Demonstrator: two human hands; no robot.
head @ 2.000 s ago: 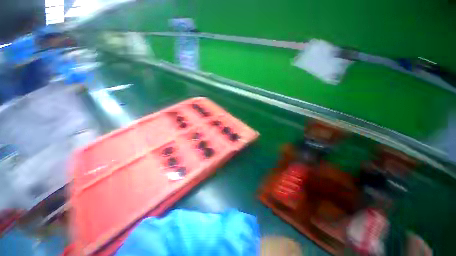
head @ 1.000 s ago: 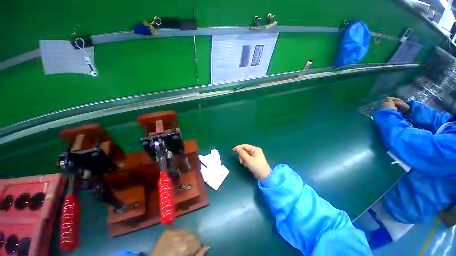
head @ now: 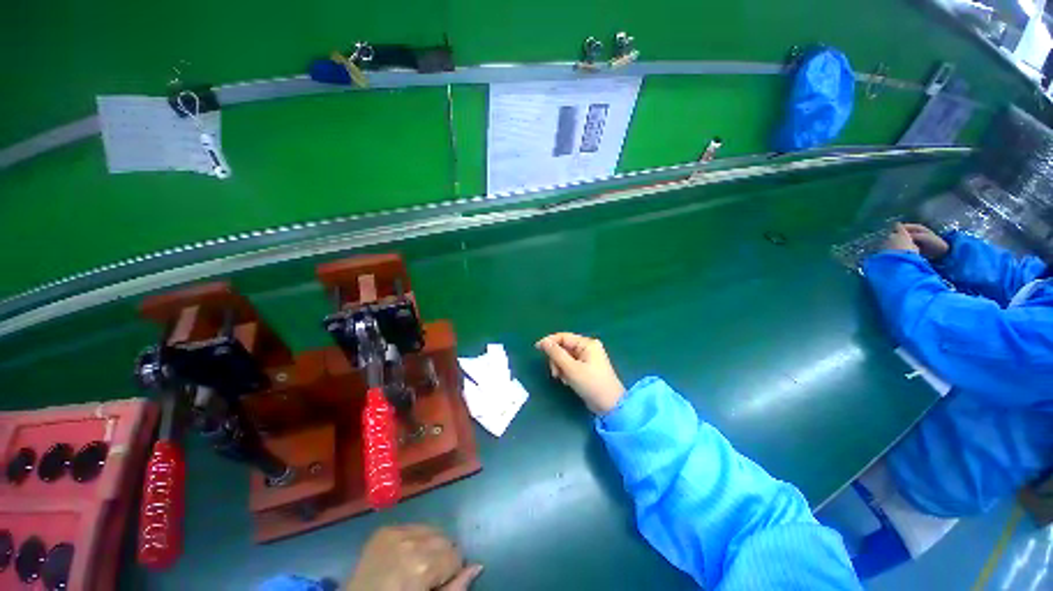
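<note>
Two toggle clamps with red ribbed handles (head: 161, 506) (head: 381, 448) stand side by side on a reddish-brown fixture (head: 303, 462); both handles hang toward me. My right hand (head: 583, 367) is over the bench, right of a white crumpled paper (head: 493, 390), fingers curled together, with nothing visible in them. My left hand (head: 410, 560) is curled below the fixture, cut off by the bottom edge; its grip is hidden. A pink-red tray (head: 46, 496) at the left edge holds several glossy black discs (head: 89, 461).
The green bench (head: 647, 277) runs along a green partition with hanging paper sheets (head: 562, 133) and a blue cap-like item (head: 818, 98). A small dark ring (head: 775, 238) lies on the bench. Another person in a blue smock (head: 970, 346) works at the right.
Since two seconds ago the view has swung right from the tray to the fixture. Since one second ago my hands have hardly moved; a small dark ring now shows on the bench.
</note>
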